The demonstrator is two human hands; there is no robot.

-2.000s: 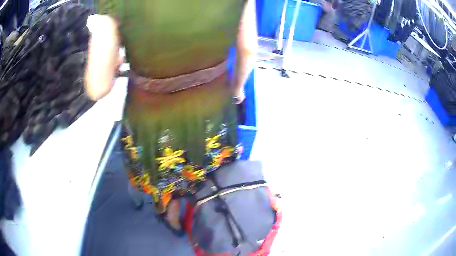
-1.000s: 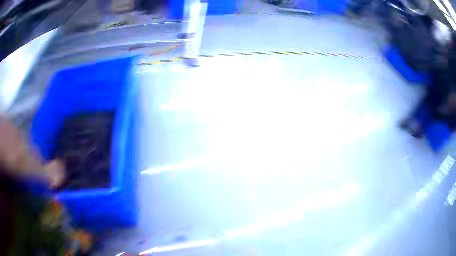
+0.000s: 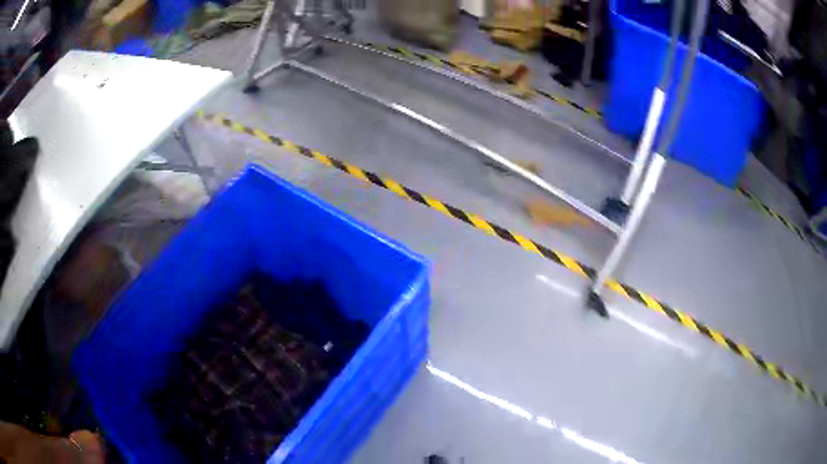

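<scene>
Neither of my hands can be made out. Nearest in front of me a large blue open-topped crate [image 3: 381, 304] stands on the floor, tilted in view. Dark garments lie inside it. A dark plaid garment [image 3: 240, 362] with pale lines lies on top, beside plain dark cloth [image 3: 313, 308]. A bit of bare hand [image 3: 45, 448], cut off at the bottom left edge, is beside the crate; it seems to be the other person's.
A white table [image 3: 118, 100] is at the upper left, with dark cloth at its left edge. A white metal rack frame [image 3: 508, 165] with wheels stands beyond the crate, over yellow-black floor tape [image 3: 471, 217]. Another blue crate [image 3: 680, 100] stands at the upper right.
The view has swung left and steadied. The crate now shows larger and nearer the middle, with its plaid contents clear. The person in the green dress has left most of the view.
</scene>
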